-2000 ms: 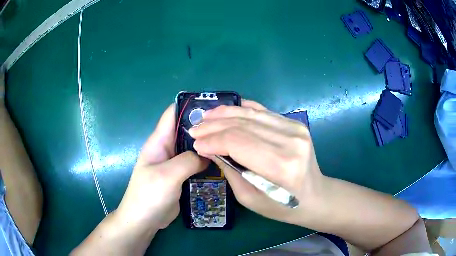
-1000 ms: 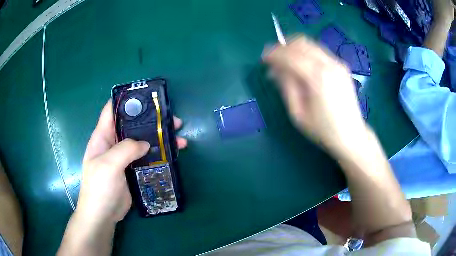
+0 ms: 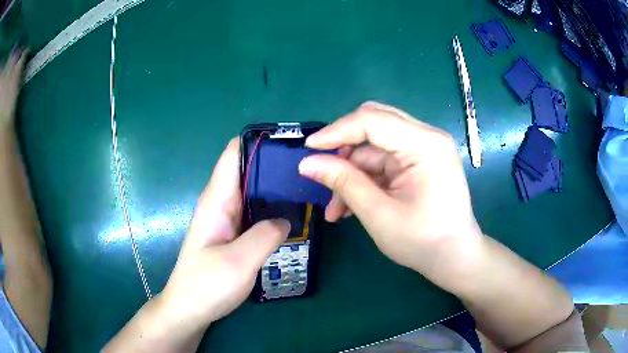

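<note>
The open phone body (image 3: 284,276) is upright in the middle, its silvery circuit board at the lower end. My left hand (image 3: 231,255) holds it from the left, thumb across its middle. My right hand (image 3: 399,186) holds a dark blue cover plate (image 3: 286,169) between thumb and fingers, over the upper half of the phone, hiding the round part. A thin red wire (image 3: 248,172) runs along the plate's left side. A piece of the yellow flex cable (image 3: 307,224) shows below the plate. Whether the plate is seated cannot be told.
Silvery tweezers (image 3: 468,103) lie on the green surface (image 3: 206,69) right of the phone. Several loose cover plates (image 3: 549,107) lie farther right, with a dark pile (image 3: 585,41) at upper right. Other people's arms (image 3: 24,200) and a blue sleeve (image 3: 613,152) show at the sides.
My right hand has laid down the tweezers and taken the loose cover plate, bringing it over the phone. The phone sits farther right in the picture than a second ago; the view has shifted too.
</note>
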